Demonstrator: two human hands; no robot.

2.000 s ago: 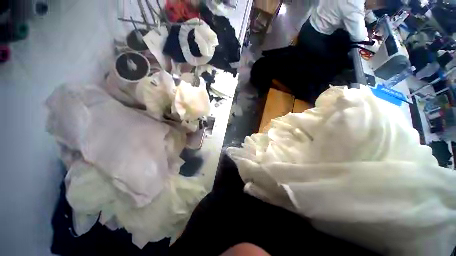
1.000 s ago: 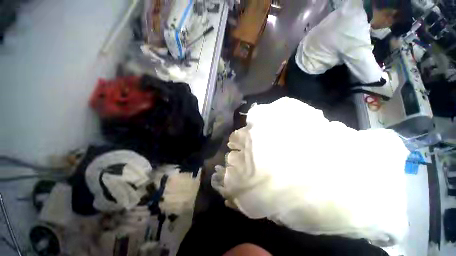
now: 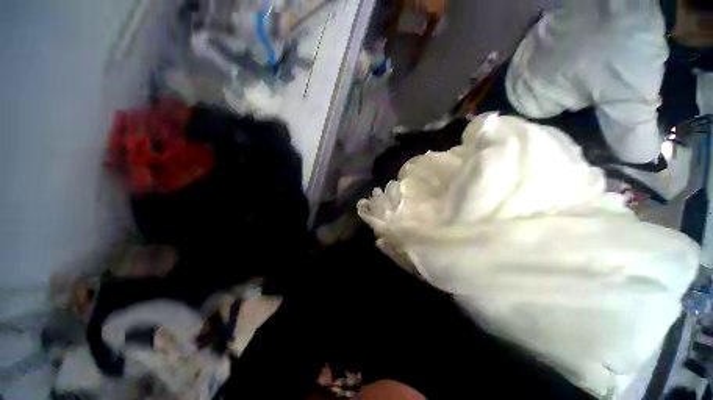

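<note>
A large off-white cloth bundle (image 3: 539, 242) lies across the front of my body at the right, with ruffled layered edges at its left end. My black sleeve or top shows along its lower side. No hand can be made out. A patch of skin shows at the bottom edge, but I cannot tell what part it is. Whatever holds the bundle is hidden under or behind it.
A red cloth heap (image 3: 159, 148) and a black cloth heap (image 3: 227, 183) lie at the left. Blurred white pieces (image 3: 152, 328) are at the lower left. A white machine table edge (image 3: 332, 94) runs up beside them. A person in white (image 3: 598, 66) sits at the upper right.
The view has moved forward past the pale cloth heap at the left. The off-white bundle has stayed with me and now slants down to the right. The person in white appears nearer.
</note>
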